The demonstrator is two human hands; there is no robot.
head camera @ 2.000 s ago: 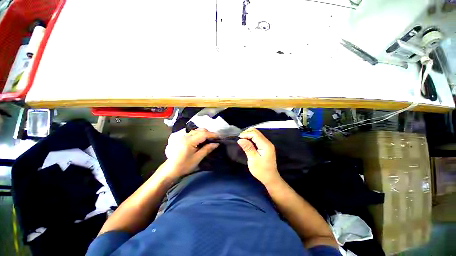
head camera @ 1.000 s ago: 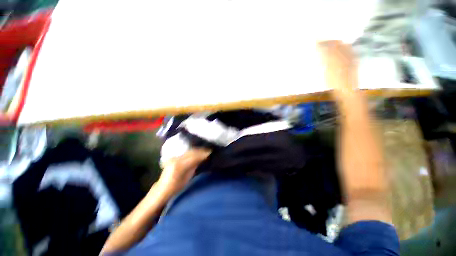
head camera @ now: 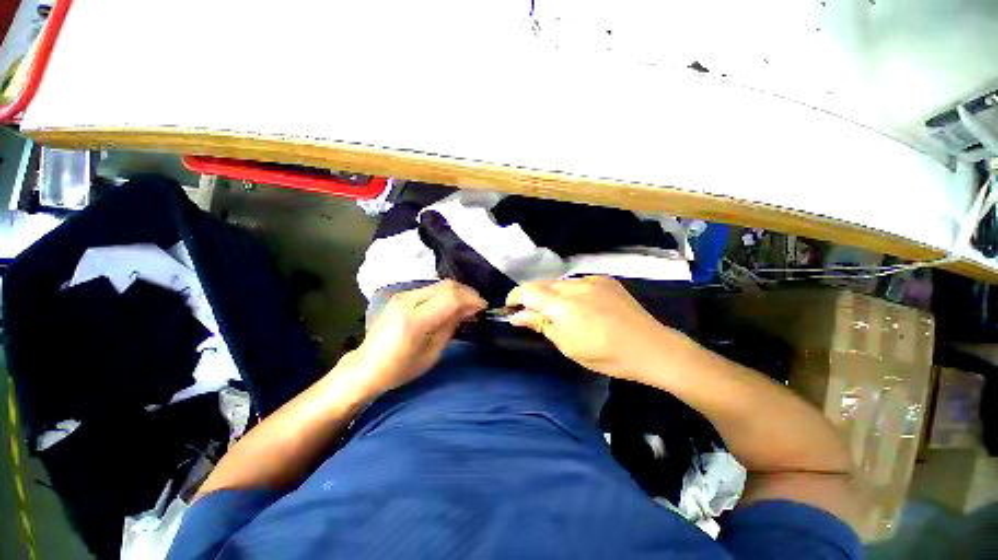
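Observation:
The black-and-white garment [head camera: 514, 246] lies bunched in the lap below the table edge, with white panels at its far side. My left hand [head camera: 421, 328] pinches black cloth of it between thumb and fingertips. My right hand [head camera: 580, 317] is closed close beside it, fingertips almost touching the left ones. A small, slim metal tool [head camera: 502, 312] shows at its fingertips, over the black cloth; most of it is hidden in the hand. The exact spot on the cloth is too small and dark to make out.
The white table [head camera: 438, 88] has a wooden edge above the hands. A red basket [head camera: 42, 60] is at its left end, a red tray [head camera: 285, 175] beneath. A dark bin [head camera: 224, 301] with cloth stands left. A blue bin [head camera: 709, 252] and cardboard box [head camera: 875, 405] are right.
My right hand reached over the table one second ago and is back at the lap. The slim tool that lay on the table no longer shows there. The view has turned and shifted.

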